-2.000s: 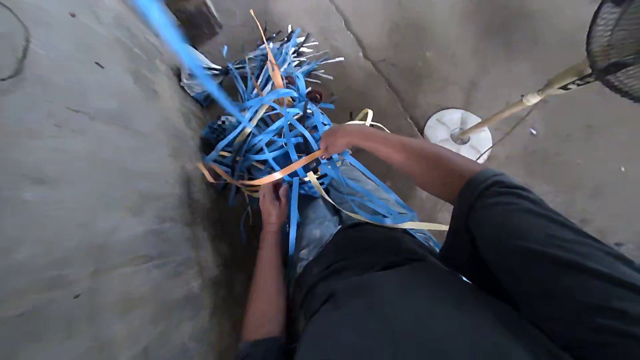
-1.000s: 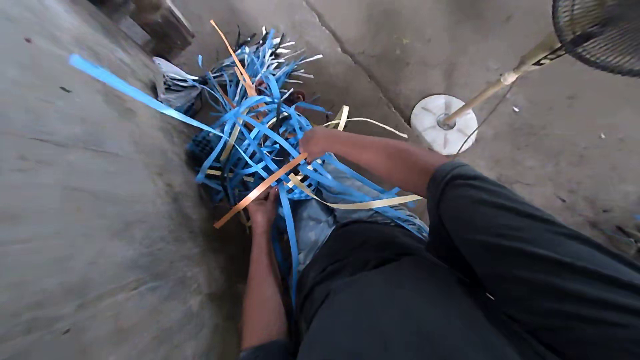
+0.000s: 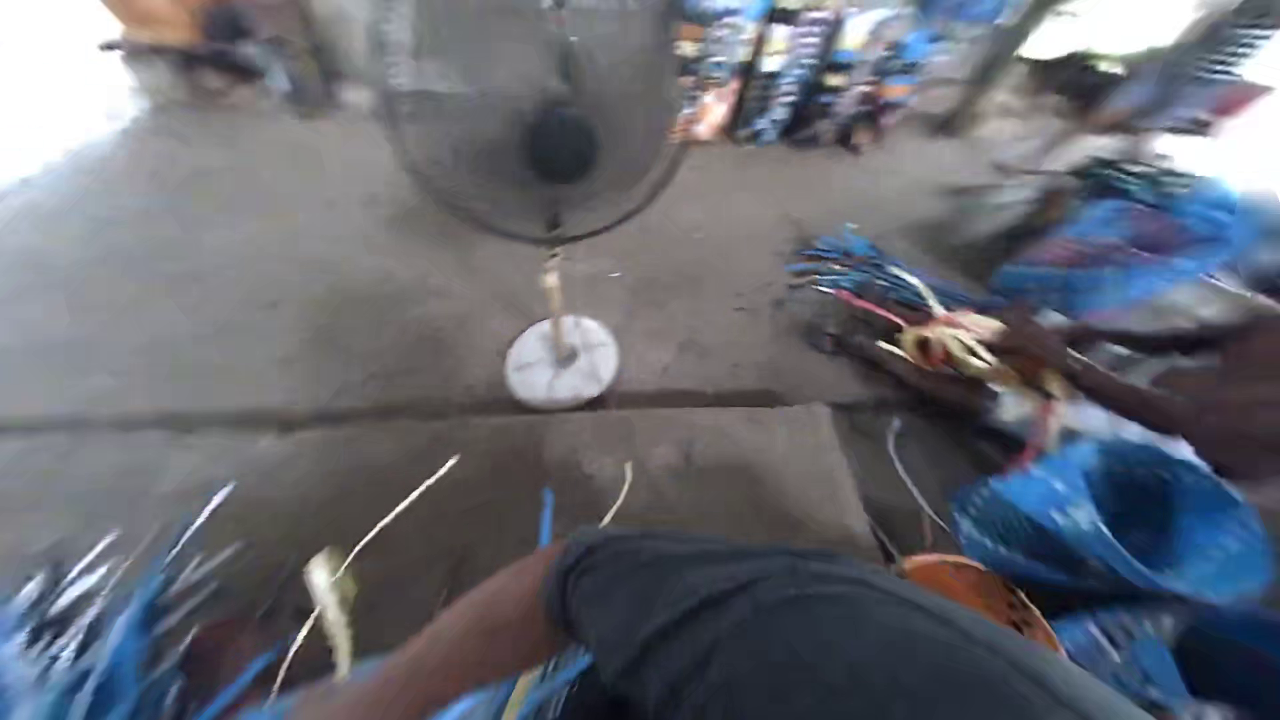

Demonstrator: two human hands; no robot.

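Note:
The view is blurred. My right forearm reaches from a dark sleeve down to the lower left, and the hand at its end is below the frame edge. My left hand is out of view too. Around the forearm lies a tangle of blue plastic straps (image 3: 125, 635), with pale tips at the far left. Cream strips (image 3: 330, 600) stick up beside the arm. What either hand holds is hidden.
A pedestal fan (image 3: 560, 140) stands on a round white base (image 3: 562, 362) ahead. At right a seated person handles cream and pink strips (image 3: 950, 340), near blue woven baskets (image 3: 1120, 520) and an orange container (image 3: 975, 595). Colourful bundles (image 3: 790, 70) stand behind.
The view has swung far to the right, so both hands and the orange strip they held have left the frame. The fan is now near the middle, and another person shows at right.

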